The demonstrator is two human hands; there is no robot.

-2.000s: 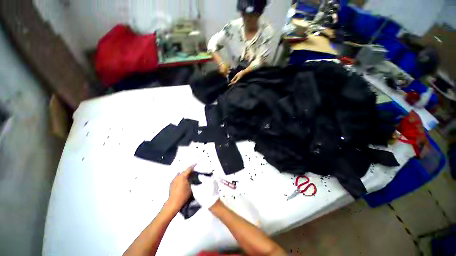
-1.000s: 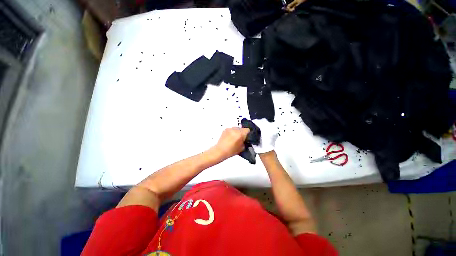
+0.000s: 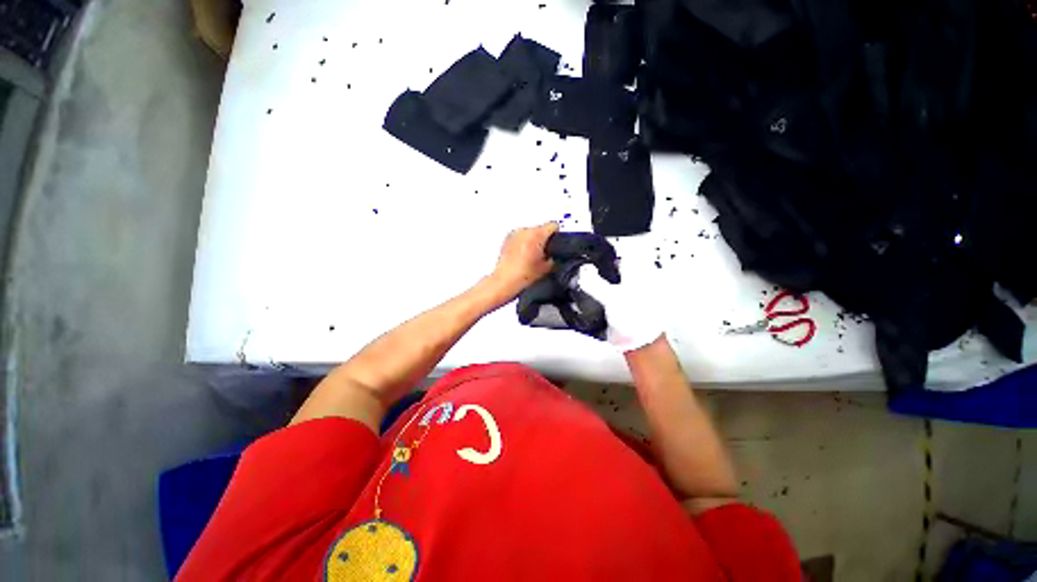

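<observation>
A small black pouch (image 3: 566, 298), bunched with a grey patch showing, is between my hands above the white table near its front edge. My bare left hand (image 3: 530, 259) grips its upper left side. My right hand (image 3: 623, 305), in a white glove, is at its right side; the glove blends with the white table, so its fingers are hard to make out, and the black fabric curls around them. Flat black pouches (image 3: 464, 93) lie beyond my hands, some overlapping. A big pile of black pieces (image 3: 841, 136) covers the table's right side.
Scissors with red handles (image 3: 789, 318) lie right of my hands, near the front edge of the white table (image 3: 296, 227). Black scraps dot the tabletop. A blue bin (image 3: 967, 407) shows below the table's right side. Another blue thing (image 3: 182, 500) is at lower left.
The view has tilted down; the person across the table has gone out of view. The pouch, earlier bunched tightly between my hands, is now spread more open, with my right hand lower and further right.
</observation>
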